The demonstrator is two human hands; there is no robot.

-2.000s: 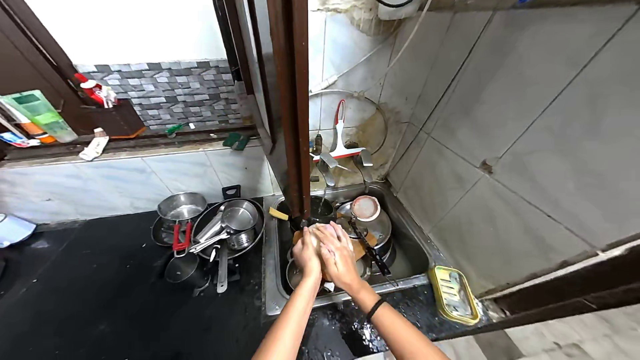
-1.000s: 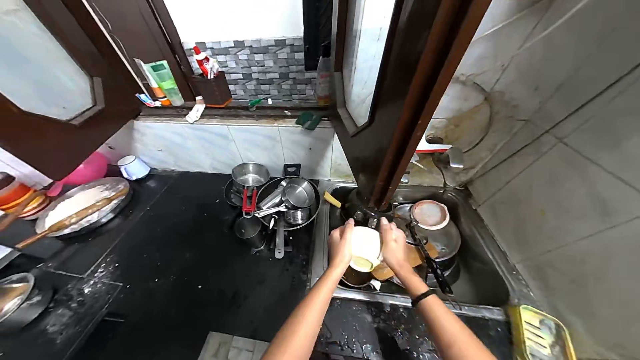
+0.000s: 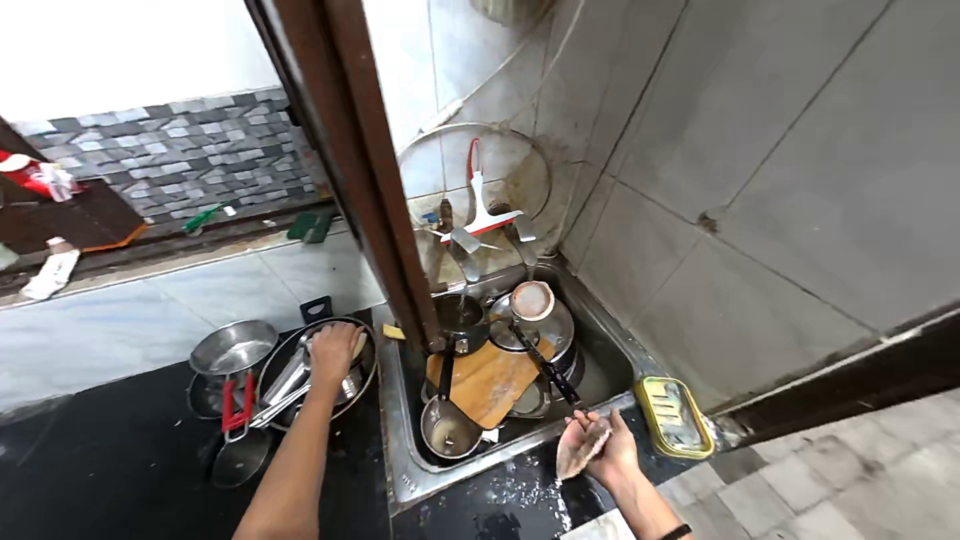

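My left hand (image 3: 334, 351) is over the large round pan (image 3: 369, 390) on the counter, its fingers down on a small white bowl (image 3: 361, 345) of which only a pale edge shows. Steel pots and a metal ladle (image 3: 289, 405) lie in that pan. Past the sink's front right edge, my right hand (image 3: 611, 454) is turned palm up, holding a wet, greyish scrubbing pad (image 3: 583, 450). In the sink are a wooden cutting board (image 3: 484, 379), a small saucepan (image 3: 450, 429), a dark pot (image 3: 459, 322) under running water, a pot lid (image 3: 514, 334) and a round strainer (image 3: 532, 301).
A brown window frame edge (image 3: 375, 172) juts down close over the sink's left side. A yellow soap dish (image 3: 675, 417) sits at the sink's right corner. Red-handled strainer (image 3: 238, 409) and a steel pot (image 3: 234, 347) lie left of the pan. A squeegee (image 3: 480, 199) stands behind the taps.
My hands were together over the sink with the white bowl between them; they have moved apart, the left to the pan and the right towards the soap dish. The view has turned right.
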